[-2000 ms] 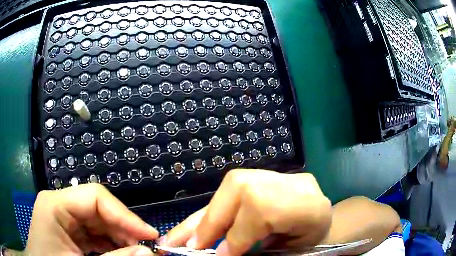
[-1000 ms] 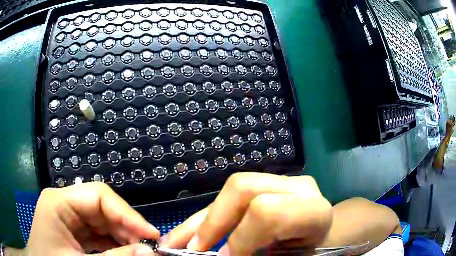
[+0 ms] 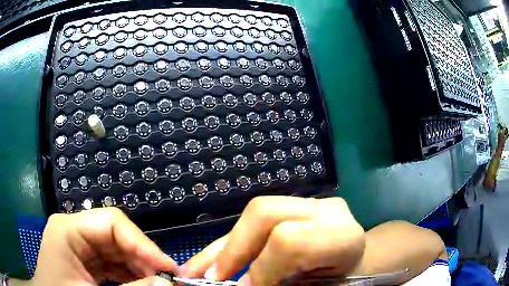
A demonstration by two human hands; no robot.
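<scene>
My left hand (image 3: 95, 246) is at the bottom left, cut off by the lower edge. It pinches a small dark round component (image 3: 165, 275) between thumb and finger. My right hand (image 3: 296, 240) is at the bottom centre and holds slim silvery tweezers (image 3: 206, 281), with their tips at the component. The rear end of the tweezers shows past the wrist. A black component tray (image 3: 209, 219) lies beyond both hands, with rows of small silvery round parts in its pockets. A small off-white cylinder (image 3: 96, 125) stands up from the tray's left side, slightly tilted.
A blue perforated mat (image 3: 184, 246) lies under the hands at the tray's near edge. Tall stacked black trays (image 3: 413, 84) stand at the right on the green bench (image 3: 349, 111). Another black tray shows at the upper left. Another person's arm (image 3: 494, 162) is at the far right.
The view has shifted slightly, so the tray sits a little differently in the picture. Both hands keep nearly the same pose, with the component still pinched and the tweezers at it.
</scene>
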